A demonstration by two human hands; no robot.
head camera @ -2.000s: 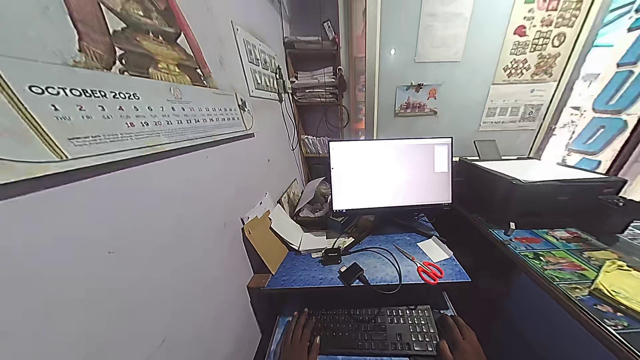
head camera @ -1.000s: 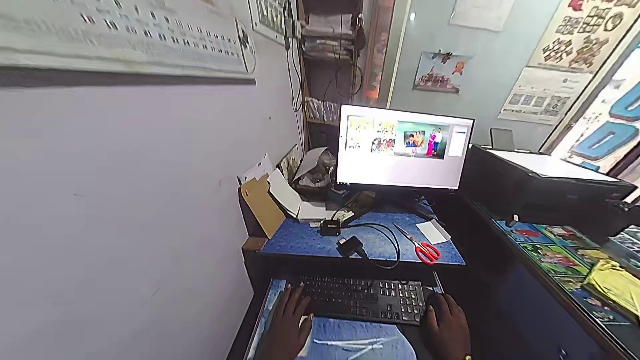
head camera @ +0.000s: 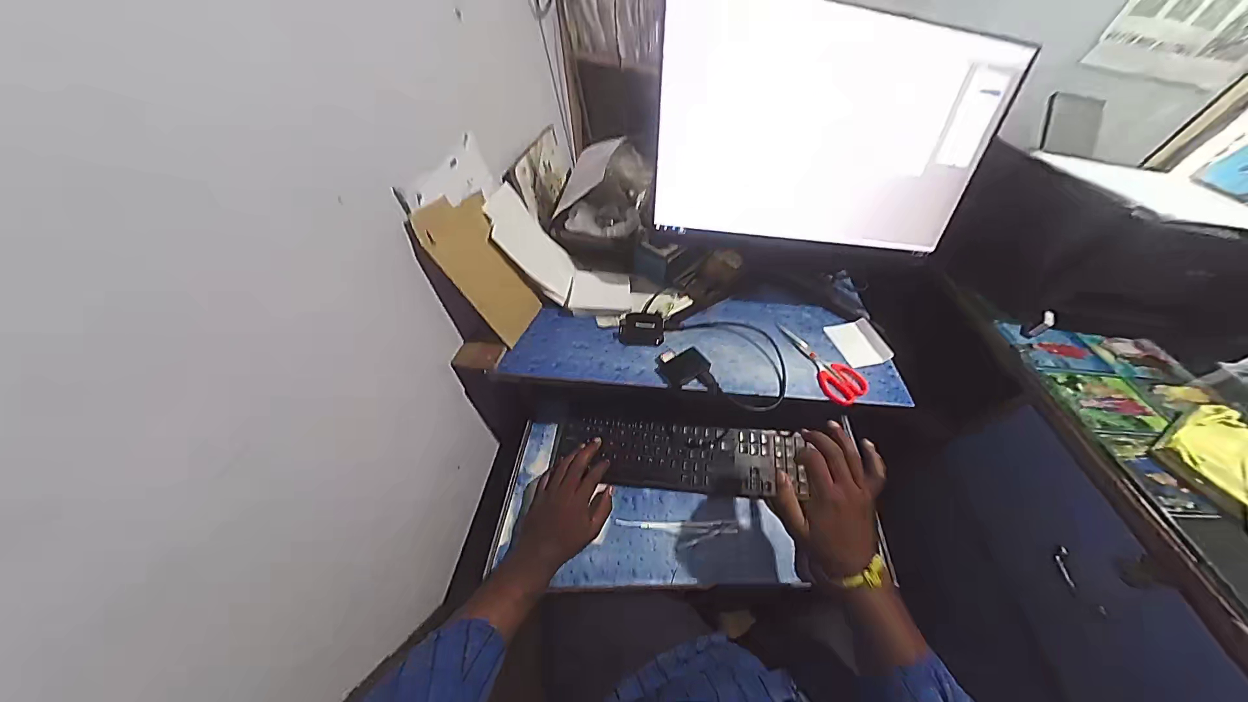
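A black computer keyboard point(head camera: 673, 454) lies on the blue pull-out tray point(head camera: 663, 556). My left hand point(head camera: 565, 507) rests at its left end, fingers apart, with fingertips on or just over the keys. My right hand point(head camera: 834, 502), with a yellow band at the wrist, is over the keyboard's number pad, fingers spread and holding nothing that shows. No mouse can be made out; the right hand may hide it. Above the tray stands a lit monitor point(head camera: 829, 127), its screen mostly white.
On the blue desktop point(head camera: 585, 356) lie red-handled scissors point(head camera: 840, 383), a black cable adapter point(head camera: 685, 367), a second black box point(head camera: 642, 329) and a white card point(head camera: 858, 341). Cardboard point(head camera: 478, 263) and papers lean at the left wall. A black printer point(head camera: 1121, 234) and a photo-covered counter point(head camera: 1102, 400) are at the right.
My right hand has moved left from beside the keyboard onto its number pad. The monitor showed pictures one second ago and is mostly white now. The view has tilted down.
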